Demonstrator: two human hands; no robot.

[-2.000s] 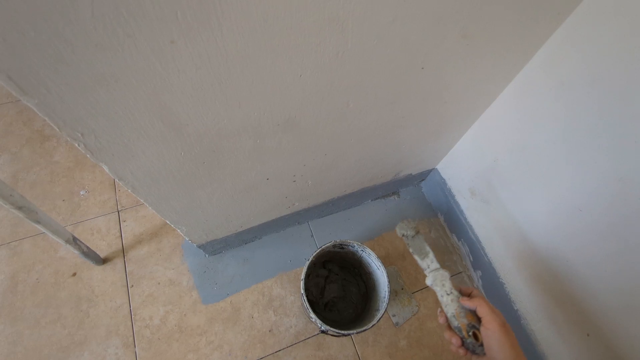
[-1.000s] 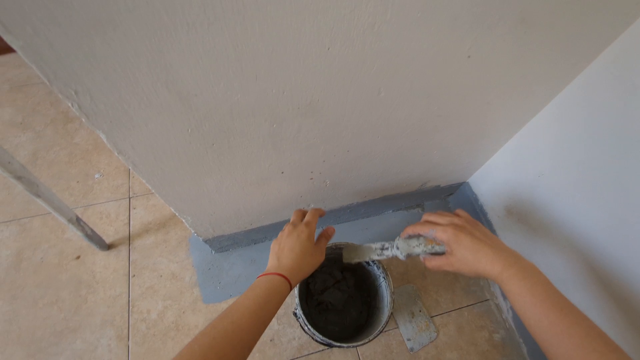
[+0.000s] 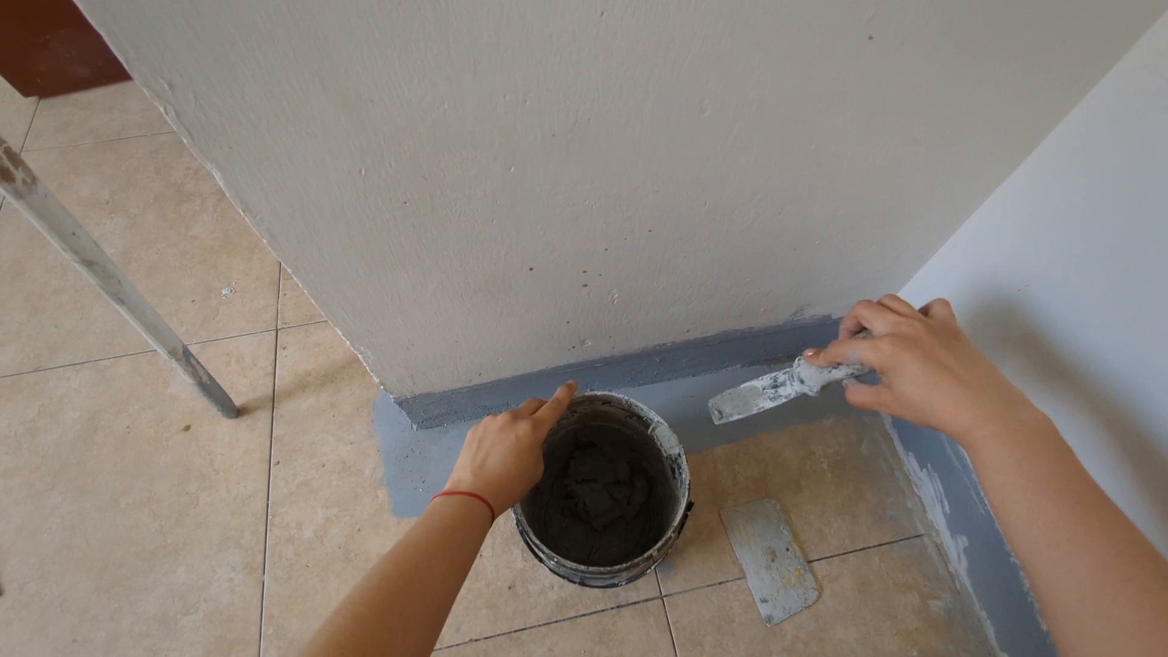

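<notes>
A round bucket (image 3: pixel 677 538) stands on the tiled floor with dark grey paste (image 3: pixel 598 484) inside. My left hand (image 3: pixel 511 447), with a red string at the wrist, rests at the bucket's left rim, its index finger pointing along the edge. To the right of the bucket, my right hand (image 3: pixel 903 365) grips a putty knife (image 3: pixel 757 397) by its crusted handle. The knife's blade points left and hangs over the grey-coated strip of floor, apart from the bucket. A flat, paint-smeared scraper plate (image 3: pixel 771 561) lies on the tiles right of the bucket.
A beige wall (image 3: pixel 547 182) meets a white wall (image 3: pixel 1086 228) at the right corner, with a grey coating (image 3: pixel 675 360) along their base and adjoining floor. At the left, a paint-stained pole (image 3: pixel 119 283) slants down to the tiles. A reddish-brown object (image 3: pixel 64 46) shows top left.
My left hand has come into view and stays at the bucket's rim. The putty knife was over the rim one second ago; my right hand has moved it right, away from the bucket.
</notes>
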